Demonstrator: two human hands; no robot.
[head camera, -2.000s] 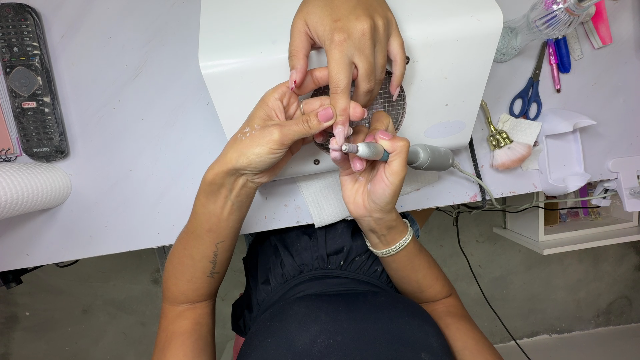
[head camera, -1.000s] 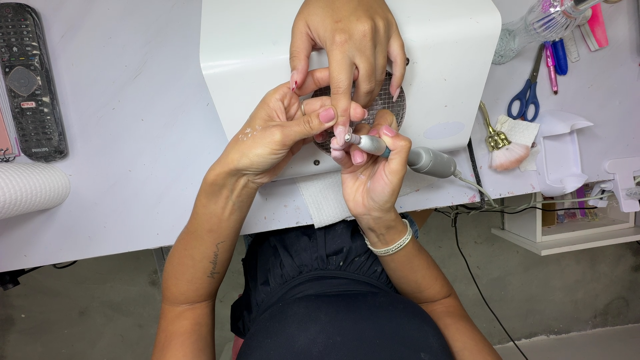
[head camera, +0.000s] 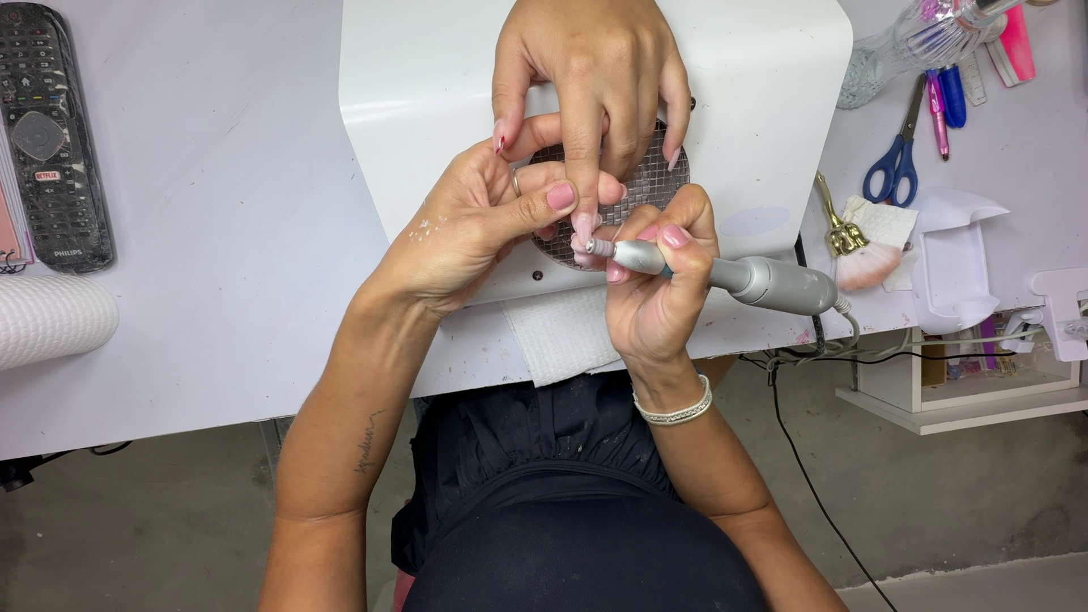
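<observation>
My left hand (head camera: 484, 212) holds the index finger of another person's hand (head camera: 595, 76), which reaches in palm down from the top. Between my right hand's (head camera: 667, 272) thumb and fingers is a grey electric nail drill (head camera: 778, 285), its bit at the tip of that index finger's nail (head camera: 585, 225). All three hands are over the round metal grille (head camera: 654, 183) of a white nail dust collector (head camera: 425, 76). The other person's thumbnail bears a red design. White dust specks lie on my left hand near the wrist.
Right side: blue-handled scissors (head camera: 891, 170), a fan brush with gold handle (head camera: 850, 242), pens (head camera: 937, 110), a glass vessel (head camera: 901, 51), a white plastic holder (head camera: 956, 263) and cables below. Left side: a black remote control (head camera: 55, 144) and a paper towel roll (head camera: 55, 321). A paper towel (head camera: 565, 331) lies at the table's front edge.
The drill in my right hand has shifted slightly, and its bit has changed position at the index fingertip. My left hand and the other person's hand stay nearly where they were.
</observation>
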